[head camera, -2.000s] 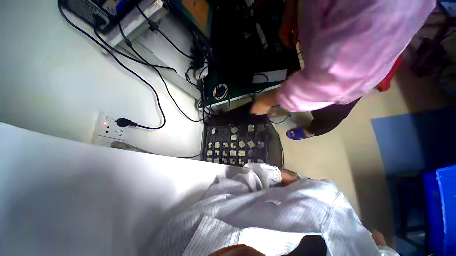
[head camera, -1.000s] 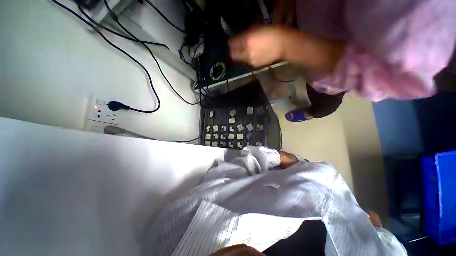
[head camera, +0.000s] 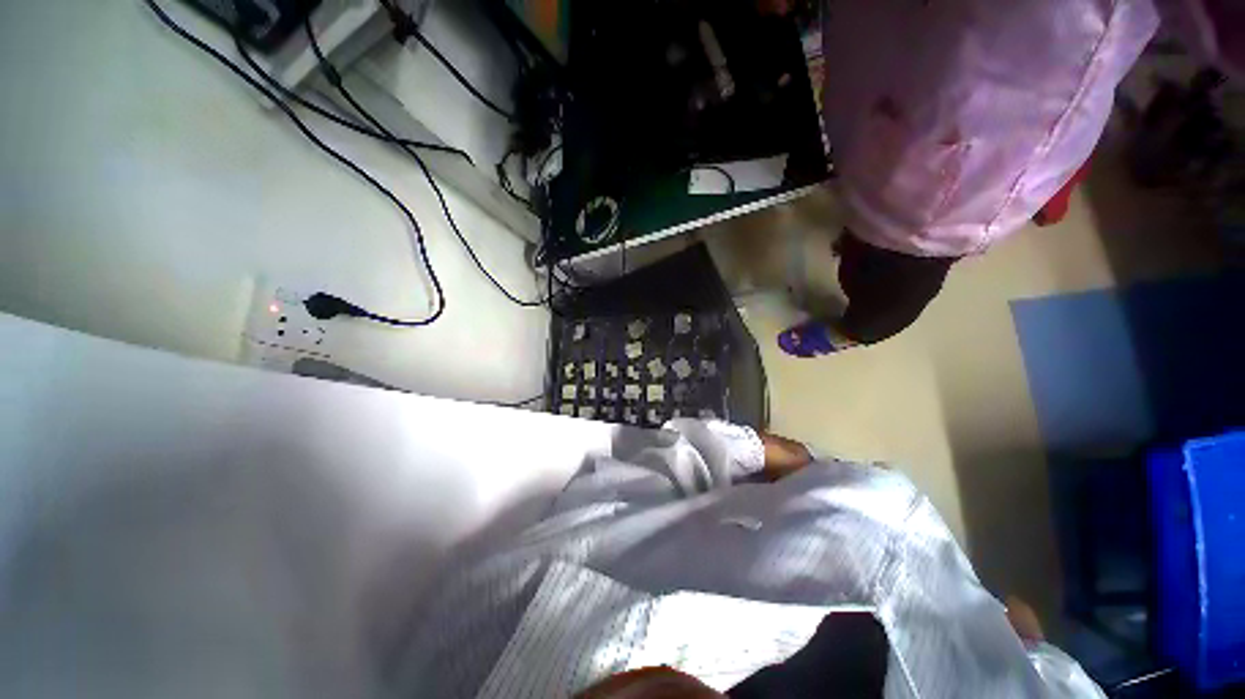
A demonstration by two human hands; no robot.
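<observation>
A black tray (head camera: 731, 369) with rows of small pale square parts (head camera: 635, 392) lies below the green-topped bench (head camera: 601, 171). My left hand (head camera: 784, 458) shows only in small part past the white striped sleeve, beside the tray's near edge; its fingers are hidden. My right hand (head camera: 1024, 619) is a small, blurred patch at the lower right, mostly hidden by my smock. I cannot tell whether either hand holds anything.
A person in a pink smock (head camera: 956, 123) stands at the bench's right. A white surface (head camera: 273, 505) is at left. Black cables (head camera: 417, 225) hang near a wall socket (head camera: 290, 321). A pale loop (head camera: 597, 220) lies on the bench. A blue bin (head camera: 1208, 560) is at right.
The other person's hand and forearm have left the bench's front area and are no longer visible there. The view has shifted slightly. My hands look much the same.
</observation>
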